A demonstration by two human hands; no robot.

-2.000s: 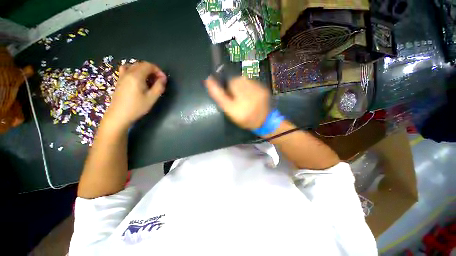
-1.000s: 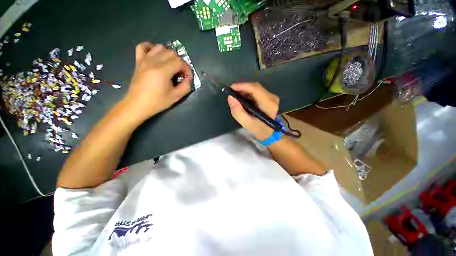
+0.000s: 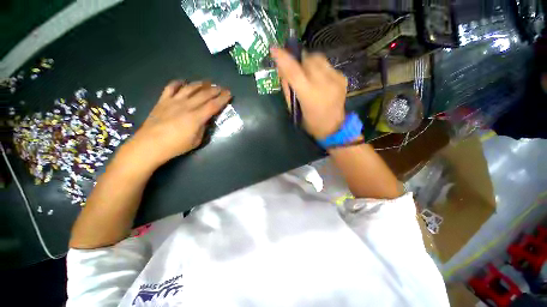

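My left hand lies low over the dark mat, fingers together, its fingertips at a small circuit board; whether it grips the board is hidden. My right hand, with a blue wrist band, is raised beside the board pile and is blurred. It holds the dark pen-like soldering iron, which points up and away from me; its tip is not clear. A heap of small white, yellow and dark components lies left of my left hand.
A round grille and a box with a red light stand at the back right. A silvery coil on a yellow-green base is right of my right hand. An open carton is below right. A white cable runs at left.
My right hand has moved up to the board pile with the iron turned upright, away from the small board. My left hand has flattened; the small board now lies by its fingertips.
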